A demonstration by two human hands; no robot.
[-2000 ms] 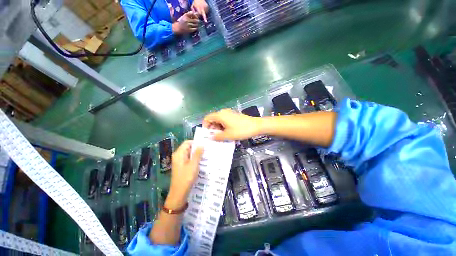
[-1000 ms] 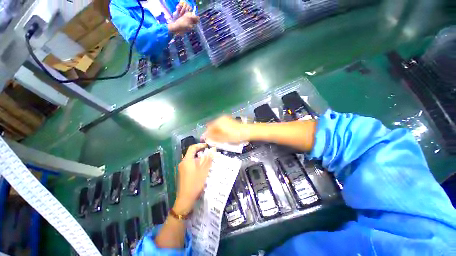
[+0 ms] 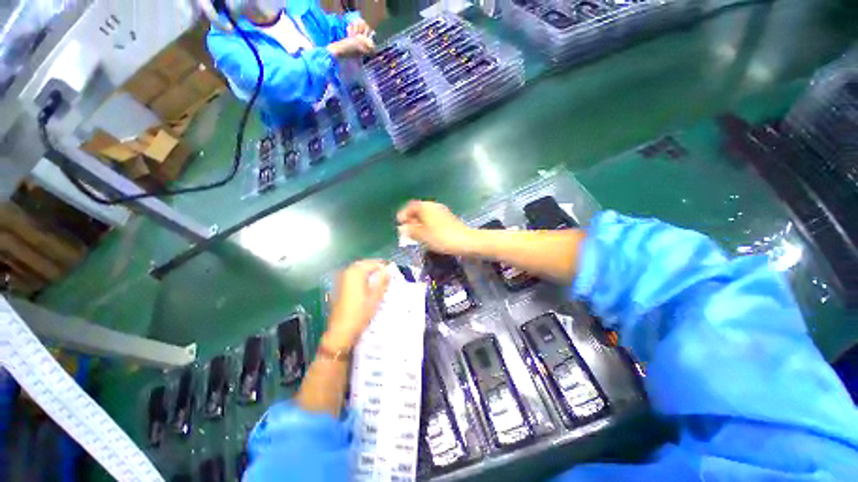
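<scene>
My left hand (image 3: 362, 299) grips the upper end of a white label sheet (image 3: 388, 395) with rows of black print, which hangs down over the tray. My right hand (image 3: 431, 226) is raised over the tray's far edge, fingers pinched on a small white piece, likely a label (image 3: 406, 237). Black handheld terminals (image 3: 496, 388) lie in a clear blister tray (image 3: 475, 458) in two rows. Several in the near row show white areas on their lower half. The sheet and my left hand hide the tray's left part.
Another blister tray with terminals (image 3: 252, 369) lies at the left. A white label strip (image 3: 66, 405) hangs at the lower left. Across the bench are a person in blue (image 3: 282, 66), stacked trays (image 3: 452, 113) and a black cable (image 3: 150, 196). An open carton (image 3: 141, 151) stands behind.
My right hand has moved from beside the sheet's top to the tray's far edge, away from my left hand, with the small white piece. The camera view has shifted slightly.
</scene>
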